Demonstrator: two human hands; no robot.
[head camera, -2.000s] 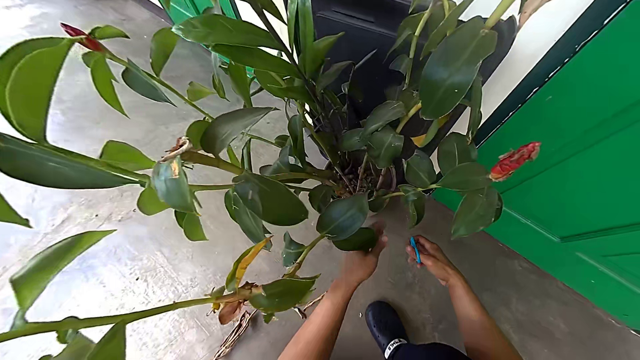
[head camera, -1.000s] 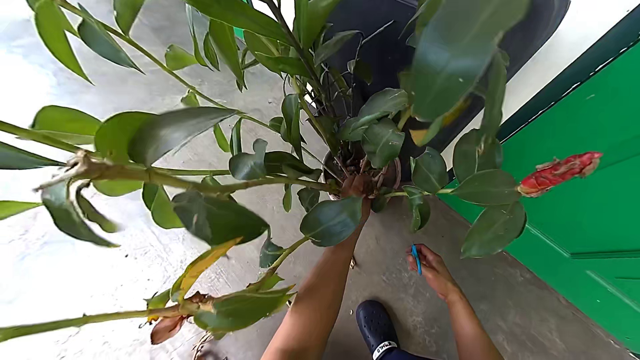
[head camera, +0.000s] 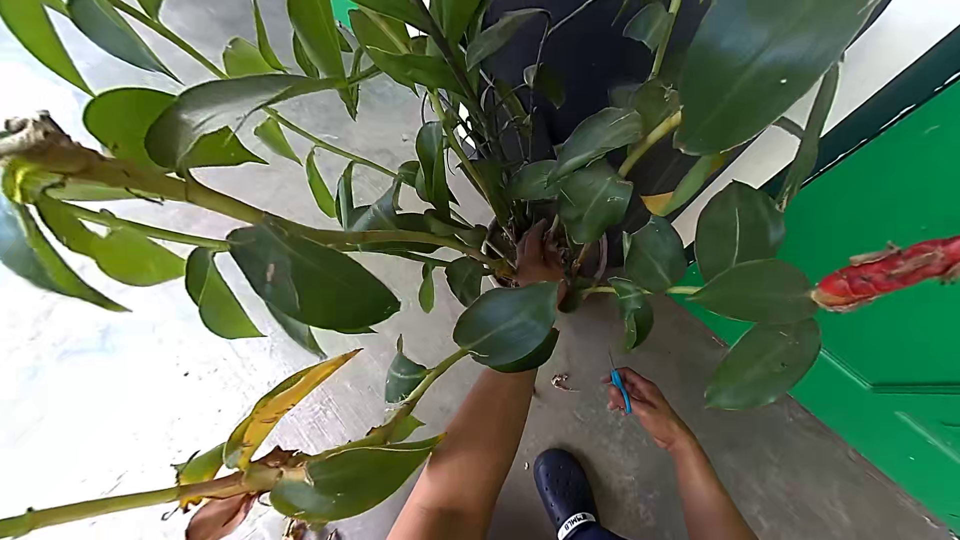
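A large leafy plant with thick green stems (head camera: 360, 238) fans out from its base at the middle of the head view. My left hand (head camera: 538, 256) reaches in among the stems at that base; leaves cover its wrist, and whether its fingers grip anything is hidden. Lower right, my right hand (head camera: 643, 401) holds small scissors with blue handles (head camera: 621, 391), the thin blades pointing up, away from the stems. A red flower spike (head camera: 885, 276) sticks out at the right. One yellowed leaf (head camera: 281, 405) hangs at the lower left.
Behind the plant stands a large black container (head camera: 577, 82). A green panelled door (head camera: 892, 345) borders the right side. On the concrete floor (head camera: 600, 465) lie a dried plant scrap (head camera: 561, 382) and, below it, my foot in a dark clog (head camera: 564, 487).
My left hand has moved up into the plant's base from in front of it. My right hand stays low at the right with the blue scissors. The plant appears larger as the view has shifted.
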